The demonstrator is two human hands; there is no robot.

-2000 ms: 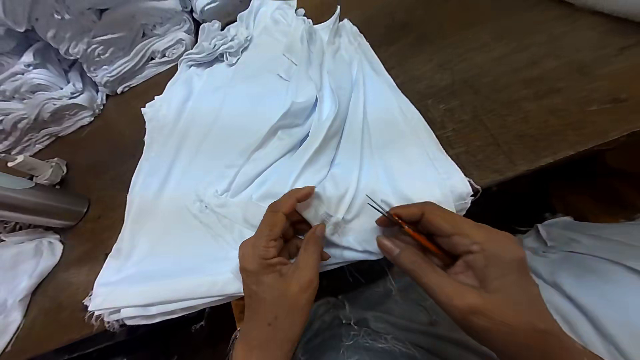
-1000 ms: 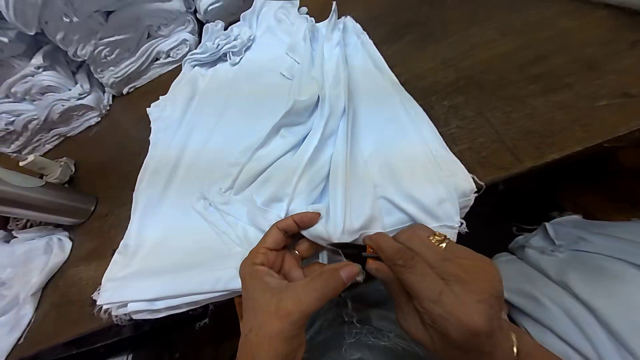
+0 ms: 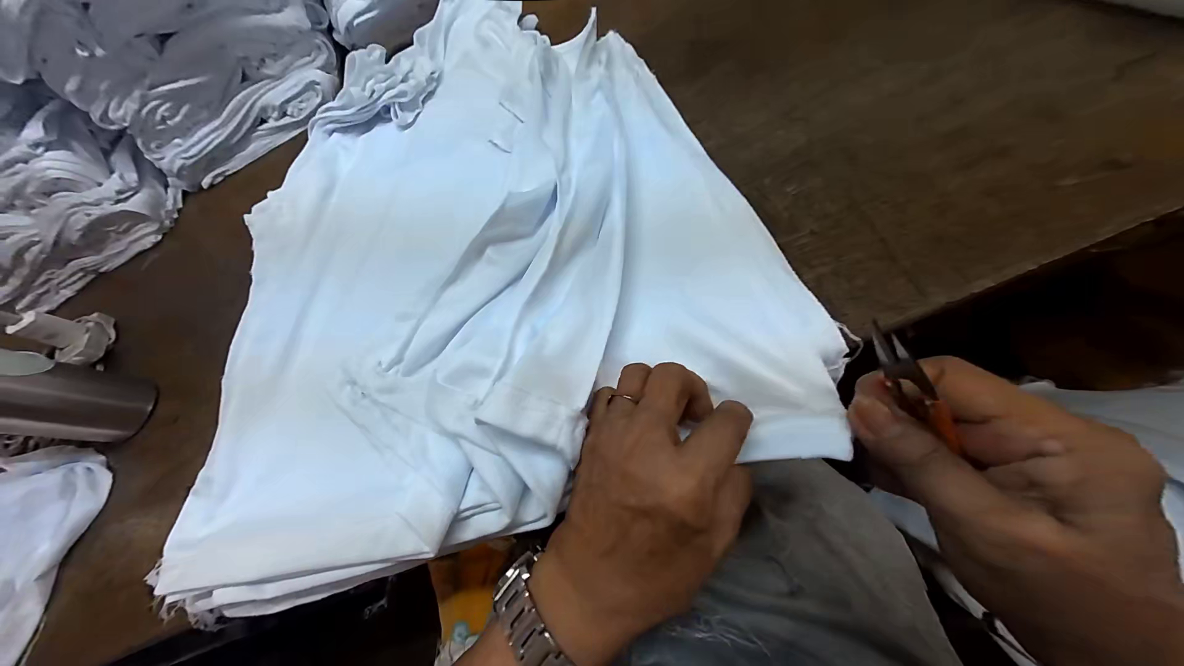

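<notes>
A stack of white fabric pieces [image 3: 370, 277] with frayed edges lies on the table and reaches its front edge. My left hand [image 3: 657, 462], with a ring and a metal watch, rests on the stack's front hem with fingers curled, gripping the cloth there. To the right of the stack, my right hand [image 3: 1008, 472] holds small orange-handled thread snips [image 3: 911, 384], their dark pointed blades directed up and slightly apart. The blades are near the cloth's right corner, where loose threads hang, and do not touch it.
Bundles of folded white cloth [image 3: 213, 83] lie at the upper left of the brown table [image 3: 879, 139]. A metallic cylindrical object [image 3: 74, 396] and another white cloth [image 3: 46, 546] are at the left edge. Grey cloth covers the lap below the table edge.
My left hand has moved right along the front hem and turned palm down onto the cloth. My right hand has moved right with the snips, away from the left fingers.
</notes>
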